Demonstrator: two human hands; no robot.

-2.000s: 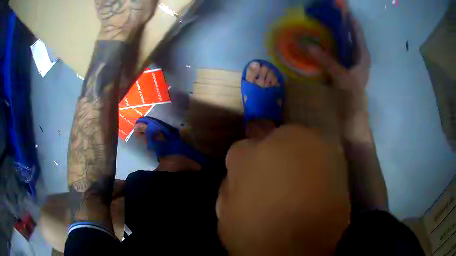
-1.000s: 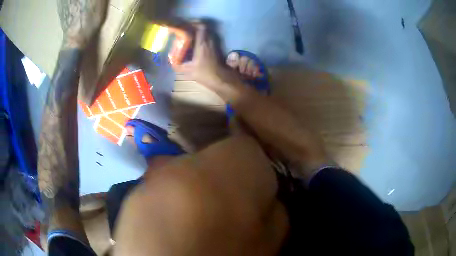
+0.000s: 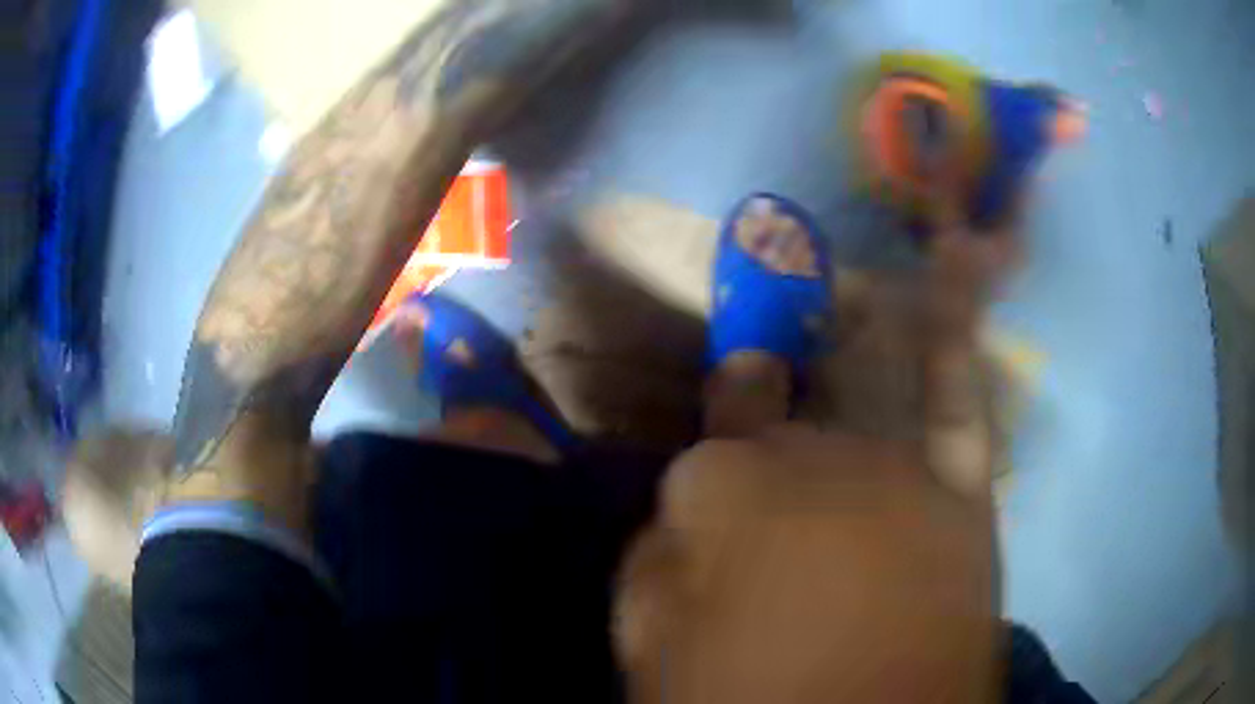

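My right hand (image 3: 974, 255), blurred, is closed on the tape gun (image 3: 1012, 145) at the upper right. The tape gun has a blue body and an orange and yellow roll, held above the floor to the right of the feet. My left forearm, tattooed, reaches up and to the right; the hand itself is past the top edge. A tan carton (image 3: 310, 48) is partly visible at the upper left behind that forearm. Red-orange sticker sheets (image 3: 475, 217) lie on the floor, partly covered by the forearm.
Feet in blue sandals (image 3: 771, 296) stand by a flat tan cardboard sheet (image 3: 647, 248). A blue object (image 3: 66, 206) runs down the left edge. A white piece (image 3: 175, 69) lies at the upper left. Tan cardboard (image 3: 1232, 330) stands at the right edge.
My right hand with the tape gun has swung from beside the carton to the upper right. My left forearm now slants right across the top, and its hand has left the picture.
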